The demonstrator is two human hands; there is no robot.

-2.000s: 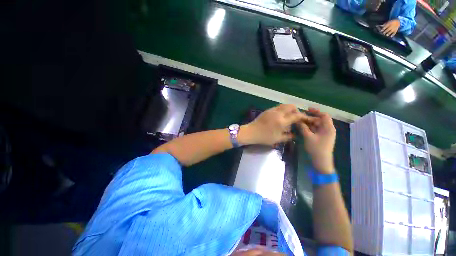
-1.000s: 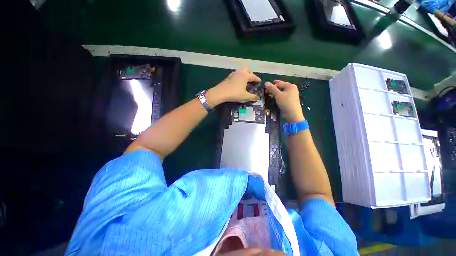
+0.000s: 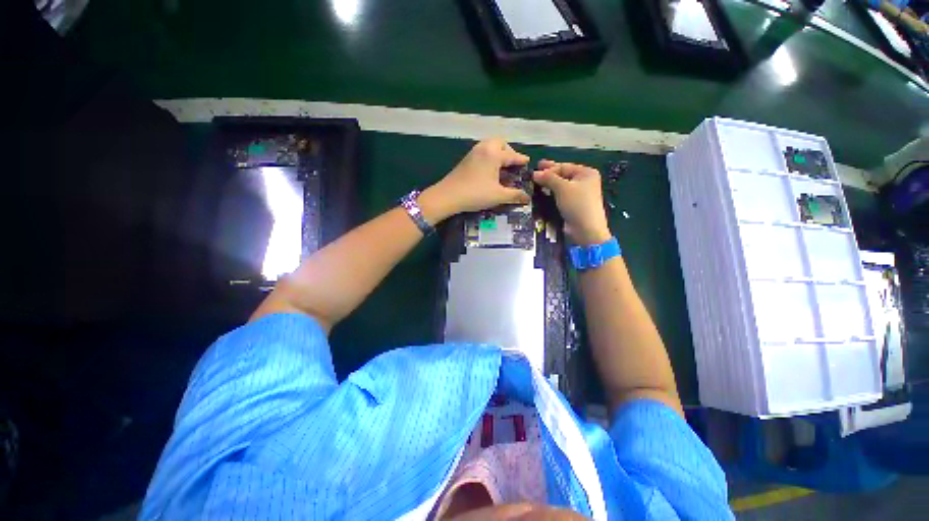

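A tablet housing with a large silver-white display back (image 3: 496,297) lies in a black tray in front of me. A dark mainboard with a green patch (image 3: 499,227) sits at its top end. My left hand (image 3: 483,181) is at the top end, its thumb and fingers bent around a small dark part (image 3: 516,178); the exact grip is unclear. My right hand (image 3: 574,193) is just right of it, thumb and index finger pinched together at the housing's top right corner. Anything between those fingertips is too small to tell.
Another tablet (image 3: 267,219) lies in a black tray at left. A tall white tray stack (image 3: 810,311) stands at right, with two boards in its top compartments. Small black parts (image 3: 615,173) lie right of my right hand. Black trays (image 3: 538,31) with tablets stand on the green conveyor behind.
Two seconds ago both hands were raised together above the housing; now they are at its top end. Since one second ago they have barely moved. The view has also shifted.
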